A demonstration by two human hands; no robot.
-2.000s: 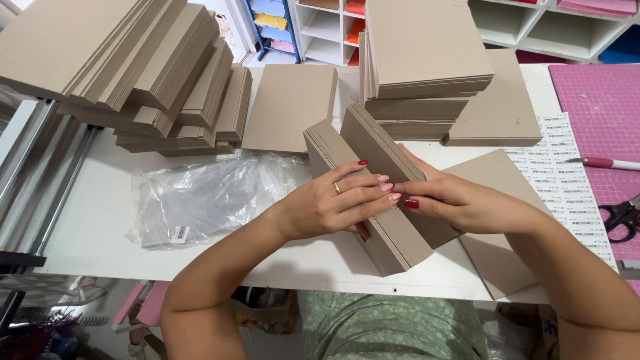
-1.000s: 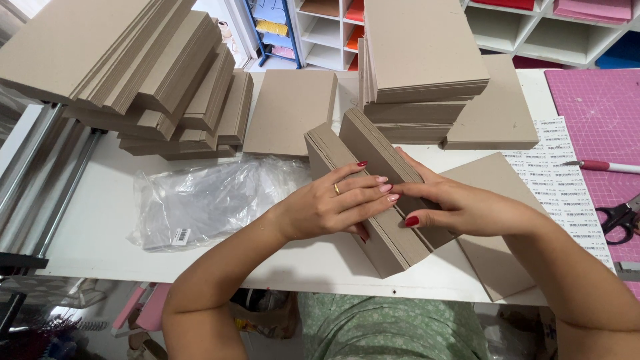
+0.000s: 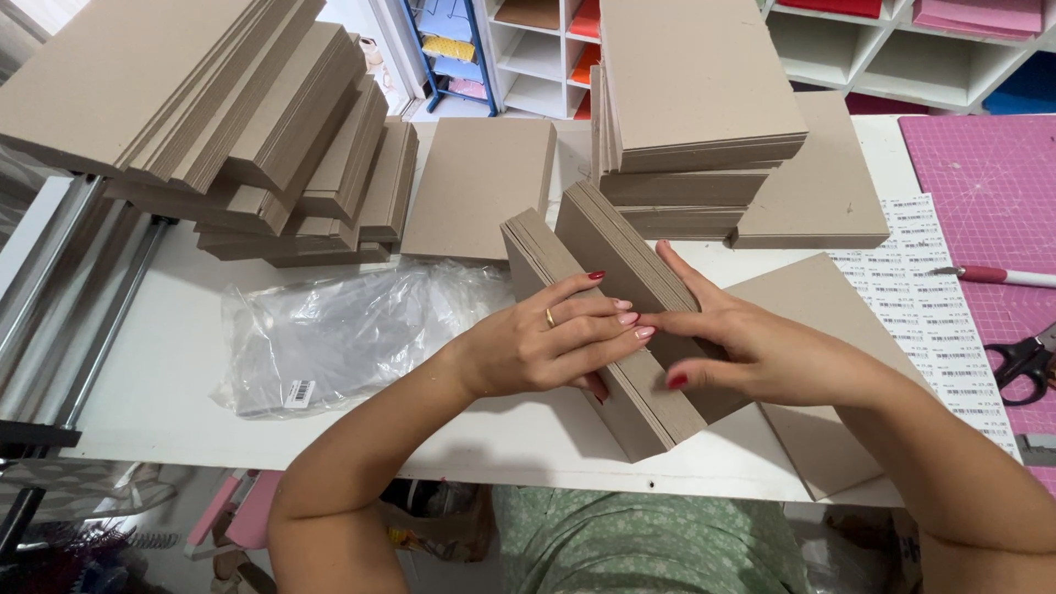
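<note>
Two bundles of grey-brown cardboard sheets stand on edge at the middle of the white table. My left hand (image 3: 553, 338) lies over the top edge of the nearer bundle (image 3: 660, 412), its thumb side hidden behind the cardboard. My right hand (image 3: 734, 338) is between and over the bundles, its index fingertip at the left hand's fingertips and its upper finger against the farther bundle (image 3: 631, 247). The thumb of the right hand is spread near the nearer bundle. A flat cardboard sheet (image 3: 825, 355) lies under the right forearm.
Tall cardboard stacks (image 3: 280, 115) rise at left, more stacks (image 3: 701, 82) at back right, and a low stack (image 3: 483, 186) between. A clear plastic bag (image 3: 355, 338) lies at left. At right are a label sheet (image 3: 932, 330), pink cutting mat (image 3: 982, 190), craft knife (image 3: 1006, 276) and scissors (image 3: 1023, 363).
</note>
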